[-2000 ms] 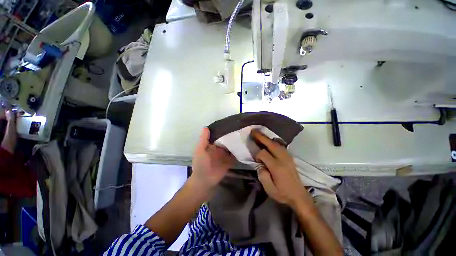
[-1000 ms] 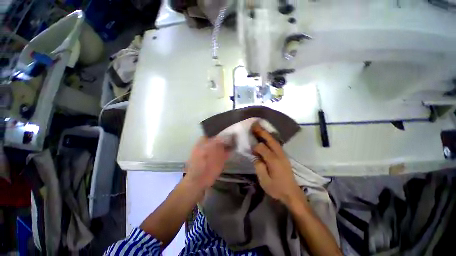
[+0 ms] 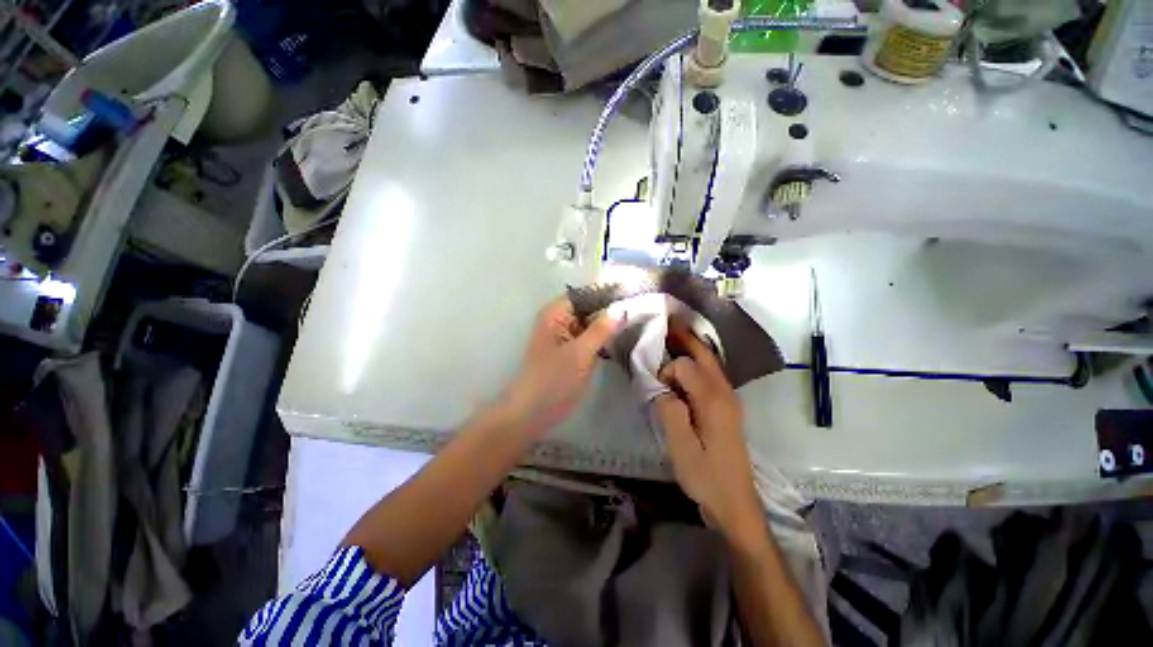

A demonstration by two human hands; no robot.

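Observation:
A curved dark brown facing piece [image 3: 746, 339] lies with pale lining cloth [image 3: 647, 348] on the machine bed, its far edge at the presser foot area under the machine head [image 3: 693, 177]. My left hand [image 3: 556, 367] pinches the left end of the layers between thumb and fingers. My right hand [image 3: 702, 411] holds the pale cloth, with fingertips tucked in its fold. The grey-taupe garment body [image 3: 607, 556] hangs from the table edge into the lap. The needle tip and foot are hard to make out in the glare.
A black-handled screwdriver or awl [image 3: 822, 379] lies right of the needle. The gooseneck lamp [image 3: 592, 158] stands left of it. Folded cloth [image 3: 594, 44] is at the back, a labelled tub [image 3: 913, 41] on the machine. A bin [image 3: 218, 430] stands left.
The facing and pale cloth have moved forward to the presser foot area with both hands. My left hand has closed on the left end of the layers. The camera view has shifted.

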